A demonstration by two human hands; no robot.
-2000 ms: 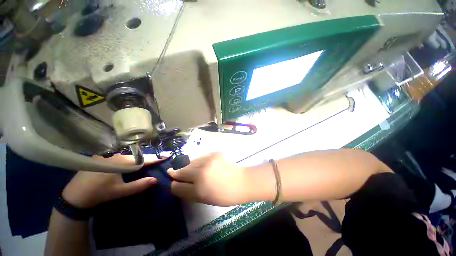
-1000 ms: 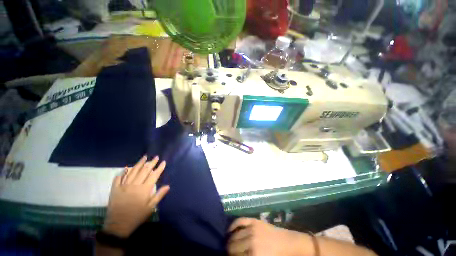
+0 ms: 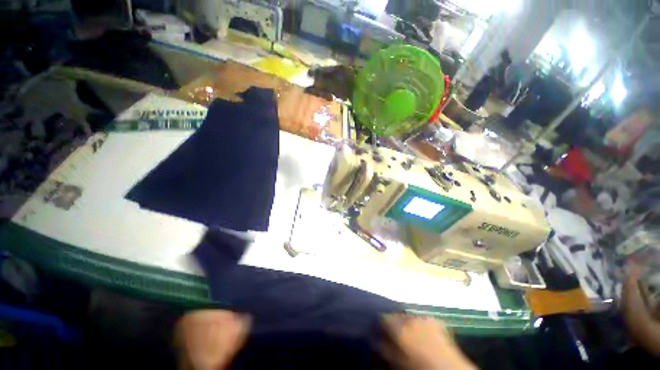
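Note:
A dark navy cloth panel (image 3: 304, 307) hangs over the table's front edge, between my hands. My left hand (image 3: 214, 338) is blurred at its left side and appears closed on it. My right hand (image 3: 420, 340) is blurred at its right side and also appears to grip it. Another navy panel (image 3: 221, 162) lies flat on the white table (image 3: 101, 195). The cream sewing machine (image 3: 463, 217) stands to the right with nothing under its needle area that I can make out. Slim red-edged snips (image 3: 370, 240) lie on the bed beside the needle.
A green fan (image 3: 399, 90) stands behind the machine. A small tray (image 3: 522, 273) is at the machine's right end, above a brown piece (image 3: 557, 301). Heaped cloth (image 3: 579, 246) lies at the right. Part of a person's arm (image 3: 640, 311) shows at the right edge.
The held panel has come away from the needle area and down over the front edge. My left hand has moved from lying flat on the cloth to its edge. The view has shifted.

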